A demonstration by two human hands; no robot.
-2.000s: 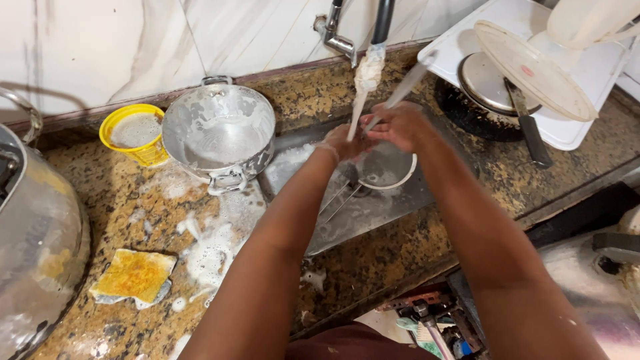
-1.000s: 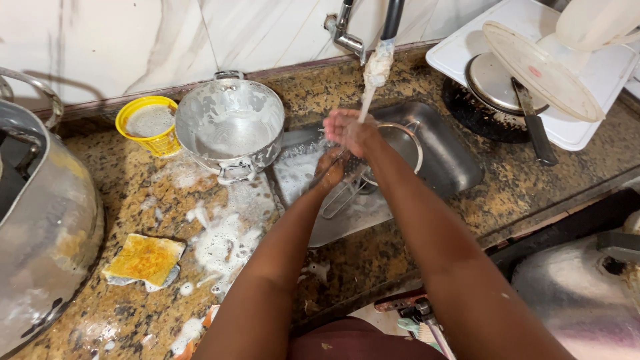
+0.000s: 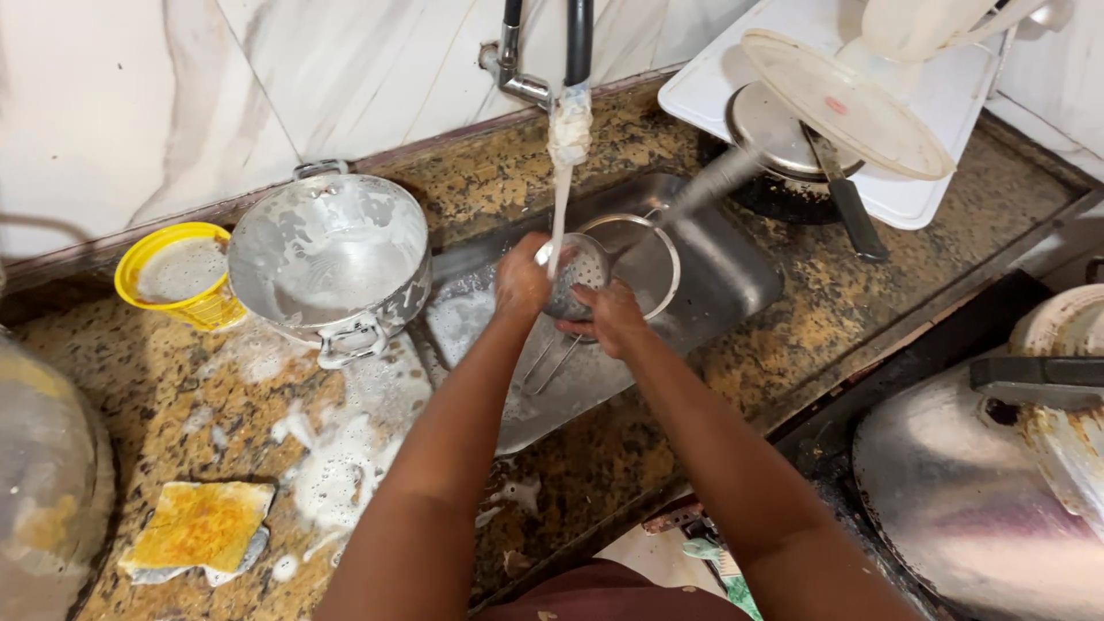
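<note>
Both hands hold a perforated metal skimmer over the steel sink, under the water stream. My left hand grips the left rim of its bowl; my right hand has its fingers on the lower right edge. The skimmer's long handle points up to the right and is blurred. Behind it in the sink lies a round strainer, its metal rim visible; a wire loop shows below the hands. Water falls from the wrapped end of the faucet.
Left of the sink stand a soapy aluminum pot and a yellow tub. A yellow sponge lies near suds. Large pots flank the view. A knife, lids and a white tray sit at right.
Two seconds ago the hands were together under the water with a long handle; one second ago the right hand was raised higher. Now the skimmer's bowl shows between both hands, its handle to the upper right.
</note>
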